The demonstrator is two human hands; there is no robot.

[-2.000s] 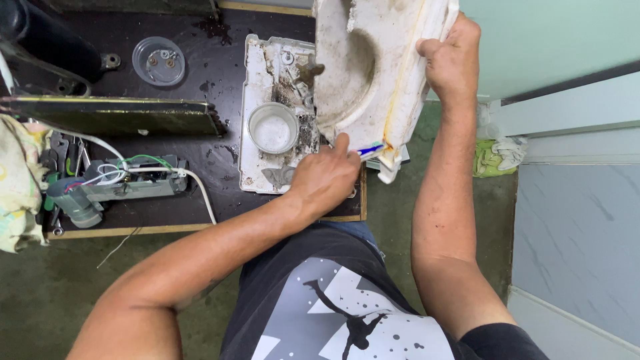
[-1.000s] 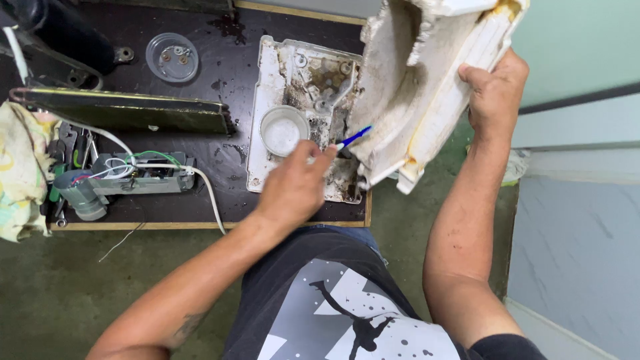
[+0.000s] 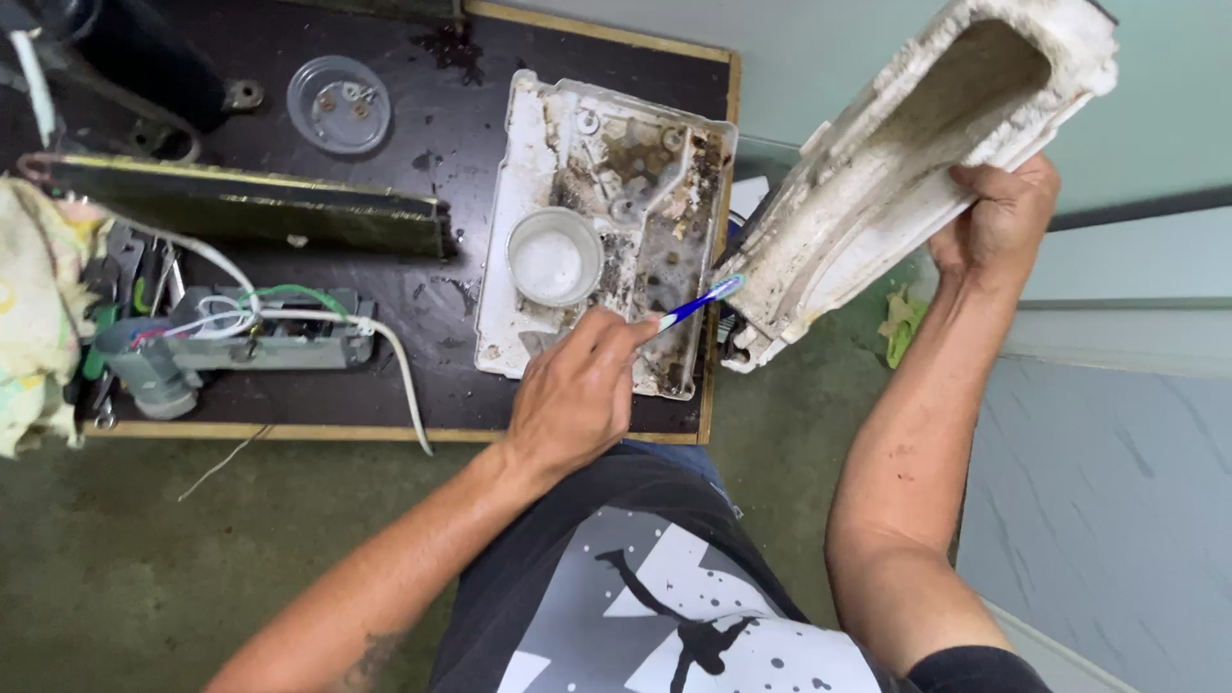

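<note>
My left hand (image 3: 582,385) grips the handle of a blue and white toothbrush (image 3: 698,301). Its bristle head is at the lower end of a dirty white housing (image 3: 866,192), a long hollow part; whether they touch I cannot tell. My right hand (image 3: 1001,207) holds that housing by its right side, tilted beyond the table's right edge. On the table, left of the housing, lies a stained white plastic panel (image 3: 500,318). A round translucent cup (image 3: 555,257) with whitish contents stands on the panel, just above my left hand.
On the dark table (image 3: 423,385) are a clear dish (image 3: 339,104) of small hardware, a long flat dark part (image 3: 260,212), a grey unit with wires (image 3: 269,337), hand tools (image 3: 144,269) and a patterned cloth (image 3: 38,318). A wall stands at the right.
The housing in my right hand has turned and moved right, off the panel, so its hollow opening shows. My left hand stays on the toothbrush throughout.
</note>
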